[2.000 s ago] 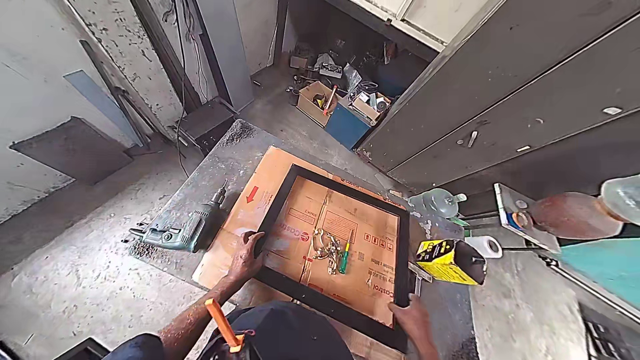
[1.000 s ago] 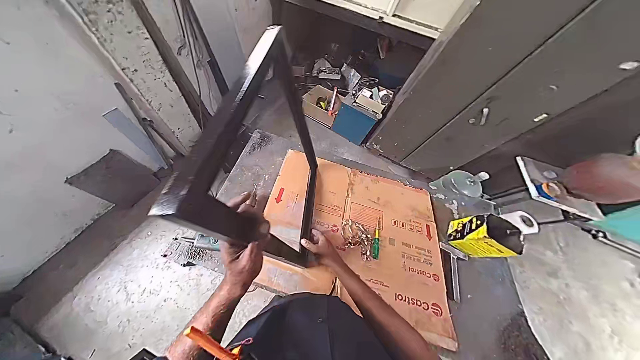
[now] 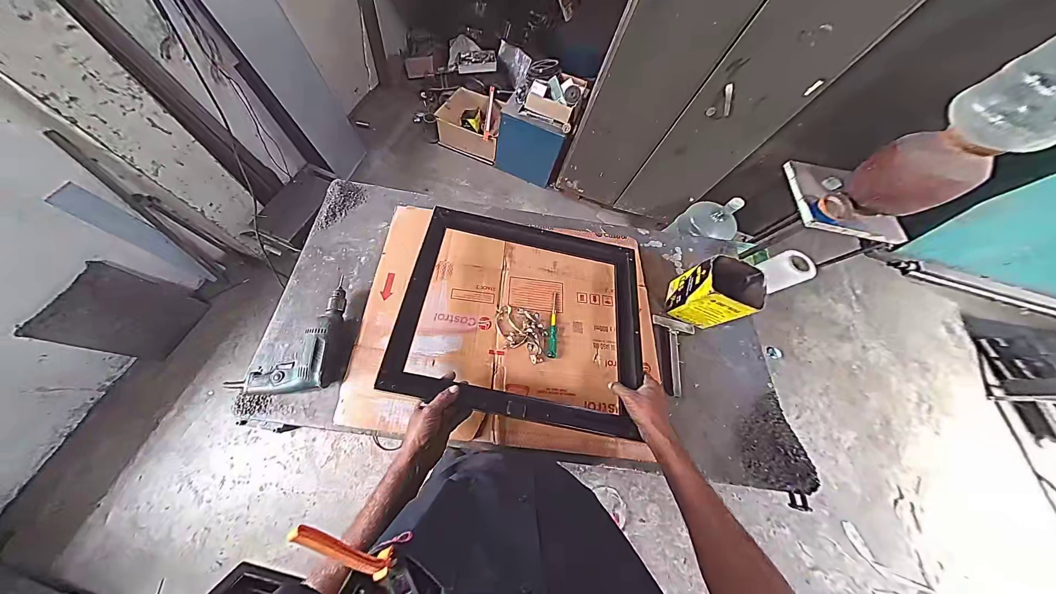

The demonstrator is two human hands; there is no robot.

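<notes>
A black rectangular frame [image 3: 528, 405] lies over flattened cardboard [image 3: 371, 363] on the worktable. Its near bar is gripped by my left hand [image 3: 433, 417], left of the middle, thumb on top. My right hand [image 3: 648, 408] holds the near right corner. Within the frame's opening, a small heap of metal hardware [image 3: 521, 330] rests on the cardboard beside a screwdriver with a green handle [image 3: 553, 338]. To the left lies a power drill [image 3: 305, 363], its chuck pointing away from me.
Right of the frame are a steel try square [image 3: 676, 355], a yellow and black box [image 3: 714, 293], a white roll [image 3: 788, 271] and a clear plastic bottle [image 3: 709, 220]. Beyond the table [image 3: 726, 412] stand a cardboard box [image 3: 464, 124], a blue box [image 3: 528, 148] and metal cabinets [image 3: 701, 99].
One second ago the frame was tilted up on the left between both hands; now it lies flat over the cardboard. My right hand has moved right, to the near right corner.
</notes>
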